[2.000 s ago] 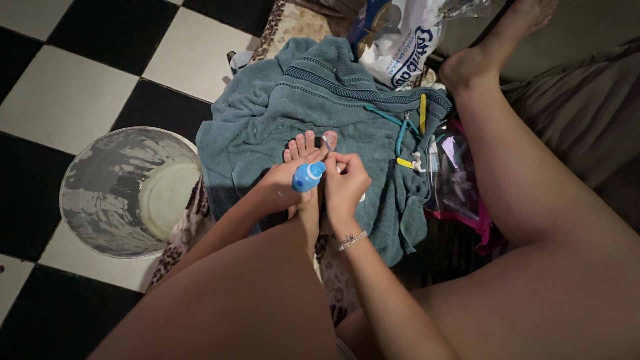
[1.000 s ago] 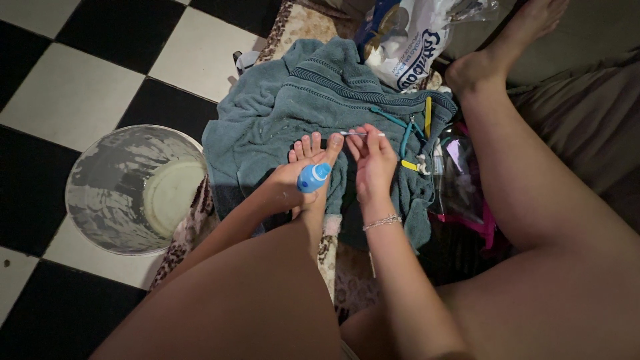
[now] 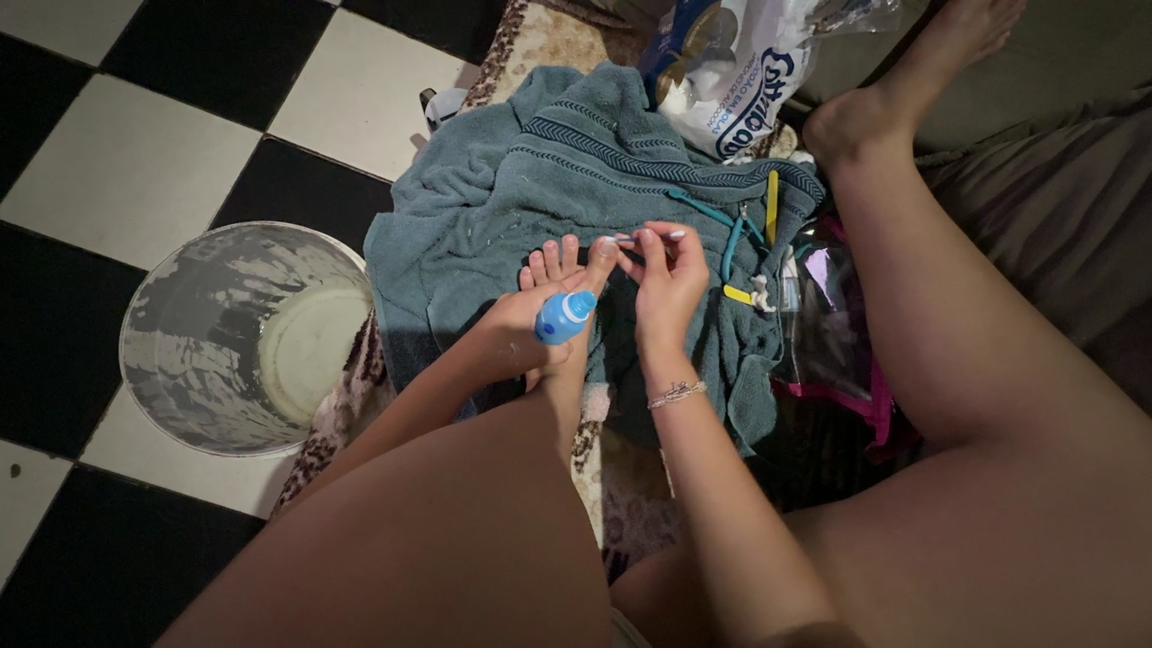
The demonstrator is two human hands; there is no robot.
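My left hand [image 3: 526, 328] lies over the top of a bare foot [image 3: 576, 270] and holds a small blue plastic bottle [image 3: 563, 317], its ribbed neck tilted up to the right. Between the fingertips of my right hand [image 3: 668, 279] is a thin stick with white tips, apparently a cotton swab [image 3: 634, 238]. Its left end touches or nearly touches the big toe's nail. The foot rests on a crumpled grey-green towel [image 3: 468, 198]. On the towel, right of my right hand, lie teal-handled cuticle nippers [image 3: 733, 234], a yellow nail file [image 3: 771, 209] and another yellow-ended piece [image 3: 737, 294] beside some cotton.
A grey bucket [image 3: 198, 342] stands on the checkered tile floor [image 3: 135, 171] at the left. A bag of cotton balls [image 3: 738, 90] lies behind the towel. A clear pouch with pink trim [image 3: 823, 315] is at the right, beside the other bare leg [image 3: 936, 297].
Two seconds ago my right hand was closer to the big toe; it has shifted right, and the swab now shows crosswise from its fingers. My left hand keeps the blue bottle on the foot.
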